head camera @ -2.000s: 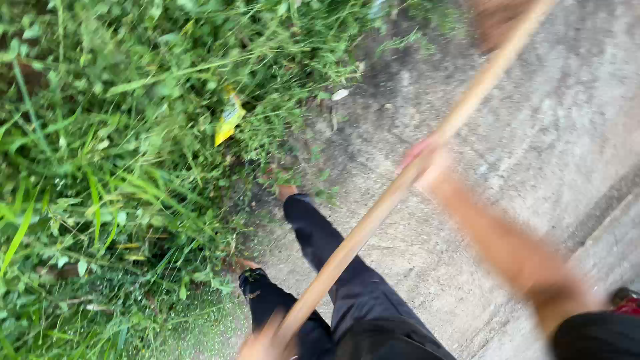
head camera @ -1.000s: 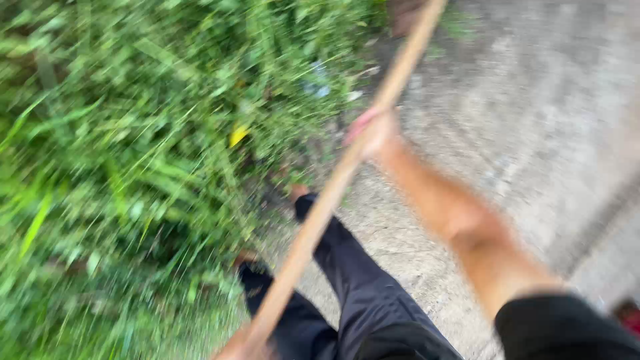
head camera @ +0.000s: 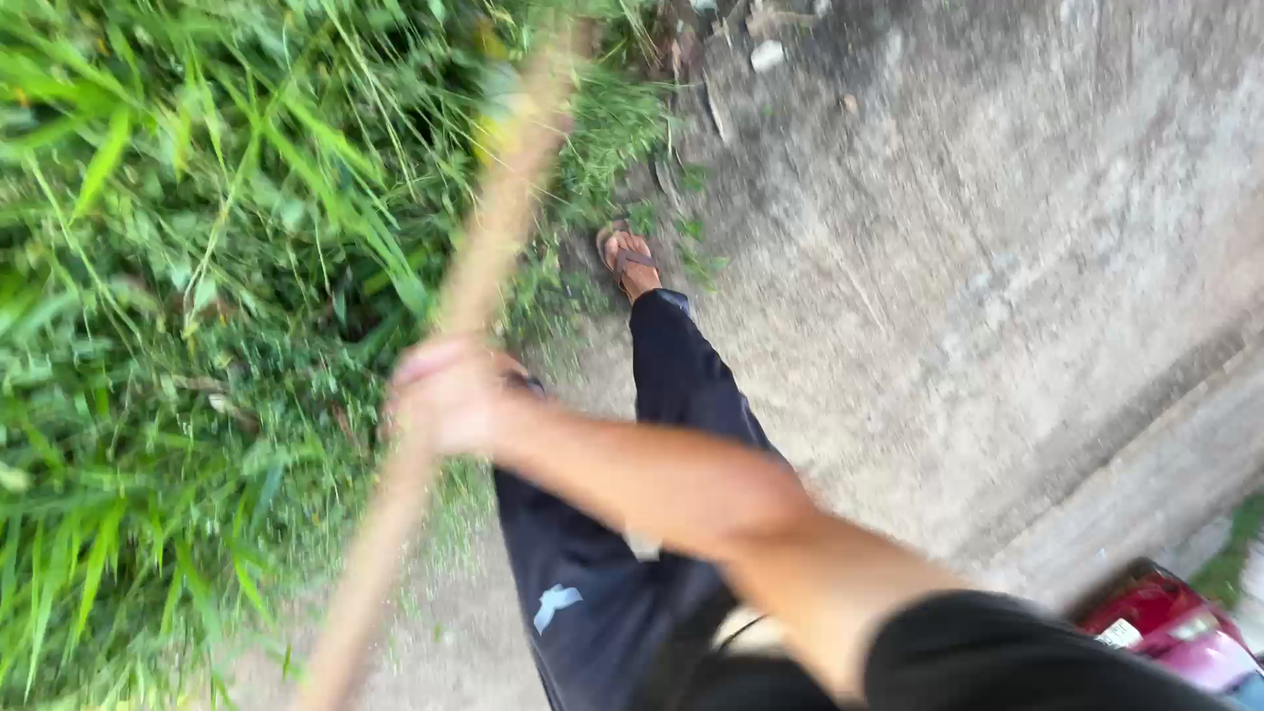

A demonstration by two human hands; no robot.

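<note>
My right hand [head camera: 444,395] is closed around a long wooden pole [head camera: 494,237], which blurs as it slants from the bottom left up to the top centre. The pole's upper part crosses over tall green grass [head camera: 227,227], and whatever is at its far end cannot be made out. My left hand is outside the picture; the pole's lower part runs off the bottom edge. Below the forearm are my legs in dark trousers [head camera: 681,365], one foot in a flip-flop [head camera: 628,259] at the edge of the grass.
Rough concrete pavement [head camera: 938,247] stretches along the right, with a long groove across it. A pale stone [head camera: 766,55] lies near the grass edge at the top. Something red and shiny [head camera: 1155,612], partly hidden by my sleeve, stands at the lower right.
My right hand has moved left and down in the view, still around the pole. My left hand, at the bottom edge earlier, has gone out of view. The flip-flop foot now shows plainly.
</note>
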